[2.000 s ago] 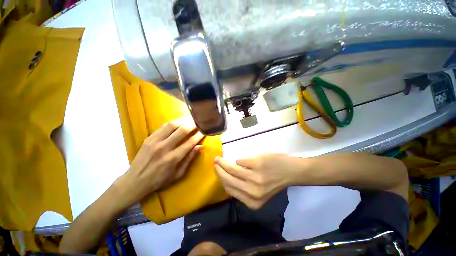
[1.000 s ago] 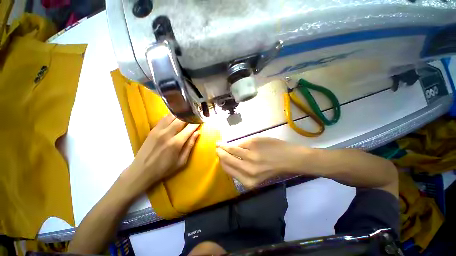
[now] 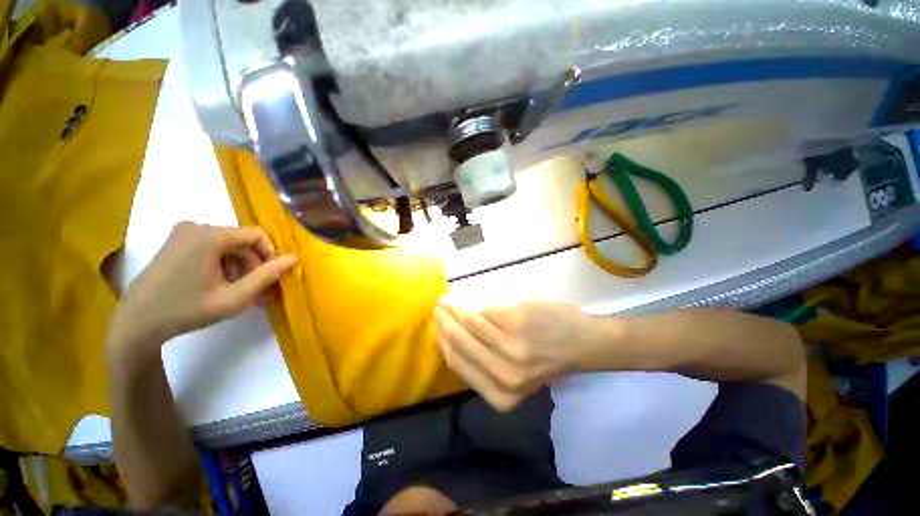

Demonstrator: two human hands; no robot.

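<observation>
A mustard sleeve panel (image 3: 378, 333) lies under the white sewing machine head (image 3: 404, 60) and hangs over the table's front edge. It has a long fold along its left side. My left hand (image 3: 207, 282) pinches that folded edge between thumb and fingers. My right hand (image 3: 514, 348) holds the panel's right edge with its fingertips, just in front of the needle area. The chrome loop (image 3: 293, 151) stands over the cloth. The presser foot (image 3: 459, 224) is small and dark near the bright lamp; glare hides the cloth's contact with it.
Snips with yellow (image 3: 613, 230) and green (image 3: 654, 202) handle loops lie right of the needle. Larger mustard cut pieces (image 3: 61, 232) lie at the left. More mustard cloth (image 3: 857, 323) is heaped below the table at right. A ruler tape runs along the table edge.
My left hand has moved left from the middle of the panel to its folded edge. My right hand stays at the right edge. The view has shifted slightly.
</observation>
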